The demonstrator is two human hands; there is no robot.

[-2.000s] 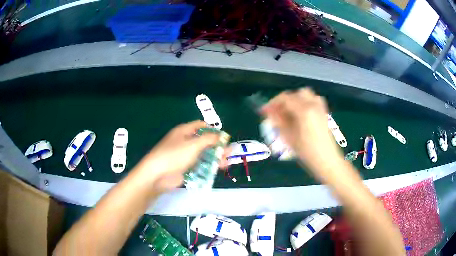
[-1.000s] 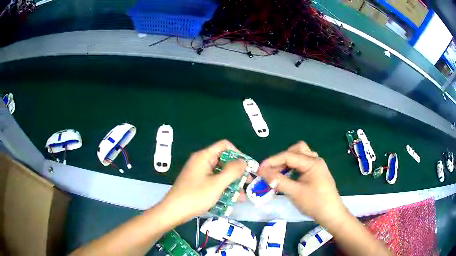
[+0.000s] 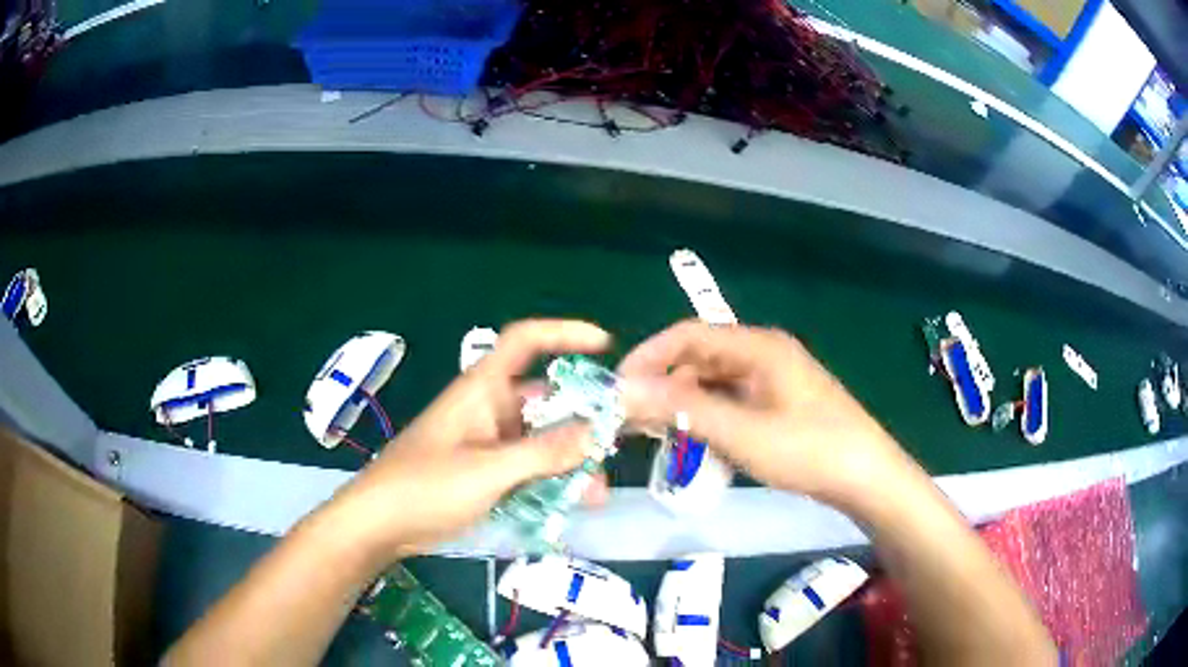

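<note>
My left hand (image 3: 489,430) holds several small green circuit boards (image 3: 573,424) at the centre, blurred by motion. My right hand (image 3: 736,391) is beside them, with its fingertips at the boards' right edge; what it pinches is hidden. A white housing half (image 3: 688,472) with a blue inside and red wires shows just below my right hand, over the near rail. Its upper part is hidden by the hand.
White housings (image 3: 354,388) and narrow covers (image 3: 704,287) lie on the green belt. More housings (image 3: 573,597) and a green PCB panel (image 3: 430,625) lie nearest me. A carton (image 3: 78,560) is left, pink bubble wrap (image 3: 1068,573) right. A blue basket (image 3: 404,46) and wire harnesses (image 3: 704,65) are behind.
Compared with one second ago, the boards are raised and turned between my hands. The housings and covers at left and centre have shifted right on the belt.
</note>
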